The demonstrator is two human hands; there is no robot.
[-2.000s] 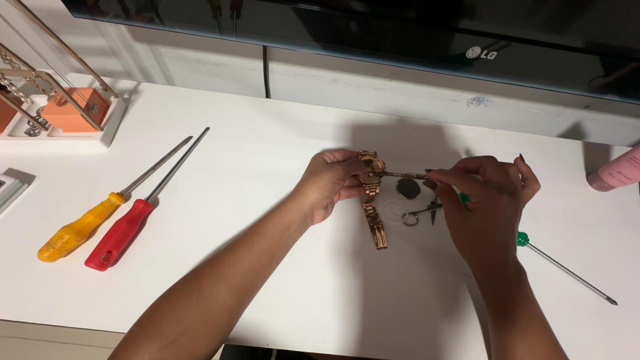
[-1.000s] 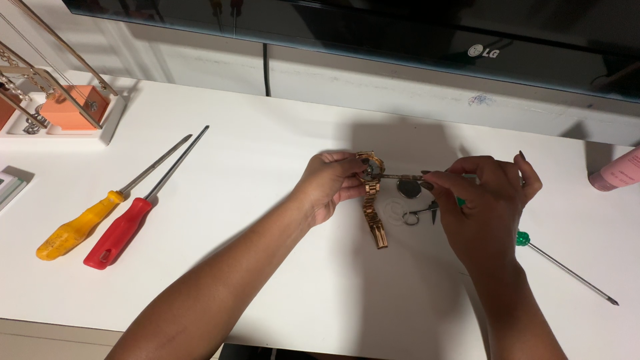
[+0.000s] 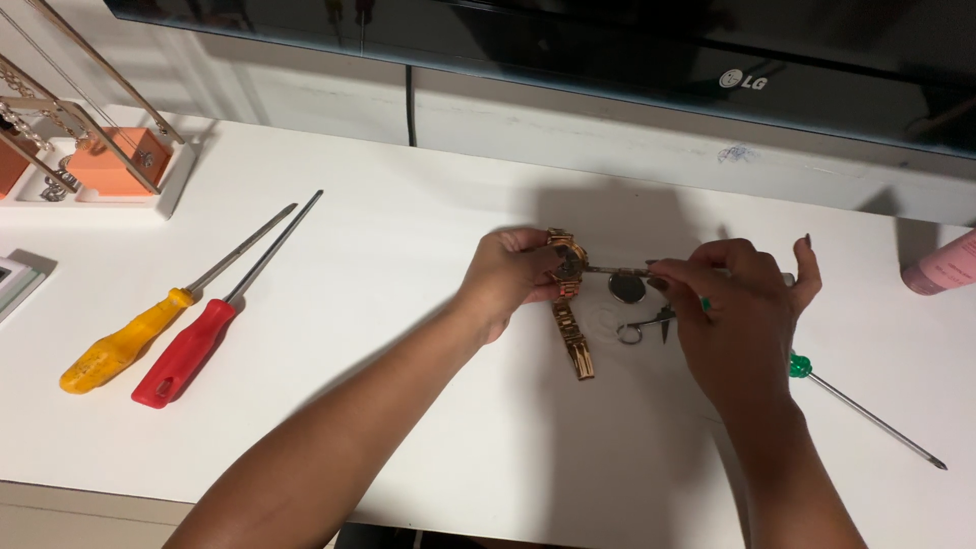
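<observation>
My left hand [image 3: 507, 278] grips the case of a gold-coloured wristwatch [image 3: 573, 339], whose metal bracelet hangs down onto the white table. Between the thumb and fingers of my right hand [image 3: 732, 313] is a thin metal tool [image 3: 616, 271], its tip at the right side of the watch case. Just below that tool lies a round dark disc with a metal rim [image 3: 627, 287]. A clear ring-like piece [image 3: 605, 323] and small scissors [image 3: 631, 332] rest beside the bracelet, the scissors partly hidden by my right hand.
A yellow-handled screwdriver [image 3: 126, 343] and a red-handled one [image 3: 185, 352] lie at left. At right is a green-handled screwdriver [image 3: 869, 410], partly covered by my hand. A jewellery stand [image 3: 171, 187], a pink tube [image 3: 942, 263] and a television [image 3: 610, 69] border the white table [image 3: 343, 305].
</observation>
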